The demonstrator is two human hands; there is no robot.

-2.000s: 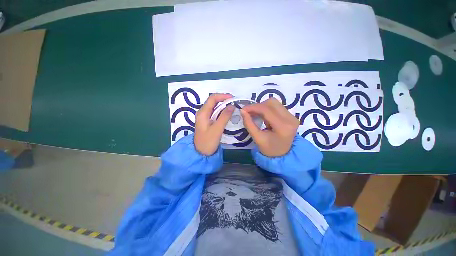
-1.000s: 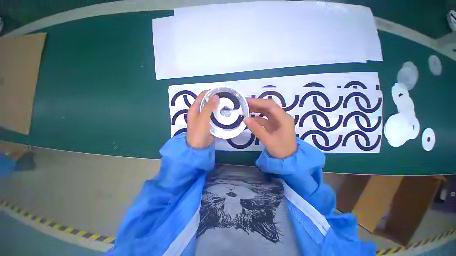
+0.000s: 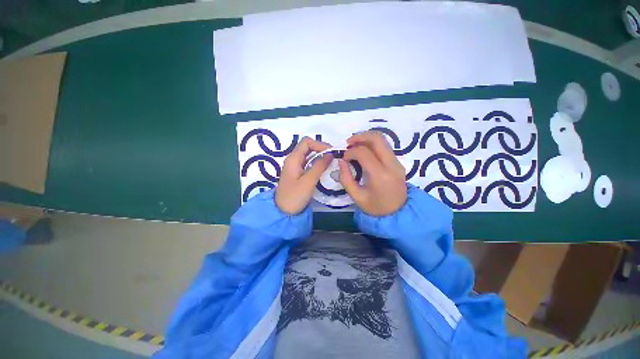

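Observation:
A round white housing (image 3: 327, 195) is held between my two hands above the near edge of the sticker sheet. Dark arcs show inside it. My left hand (image 3: 300, 175) grips its left rim, with the thumb reaching inside. My right hand (image 3: 377, 173) is at its right side, fingers at the far rim and thumb inside. My fingers hide part of the interior. The sticker sheet (image 3: 415, 153) lies on the green bench with rows of interlocking dark arcs. The housing and hands cover some of them.
Blank white sheets (image 3: 379, 56) lie beyond the sticker sheet. White discs (image 3: 559, 179), a small ring (image 3: 603, 191) and greyish discs (image 3: 573, 102) lie at right. A cardboard sheet (image 3: 31, 119) lies at left. An open cardboard box (image 3: 561, 287) stands below the bench edge at right.
The housing has moved slightly right and nearer to me since one second ago. My right fingers have moved from its right side onto the far rim and inside, covering more of it.

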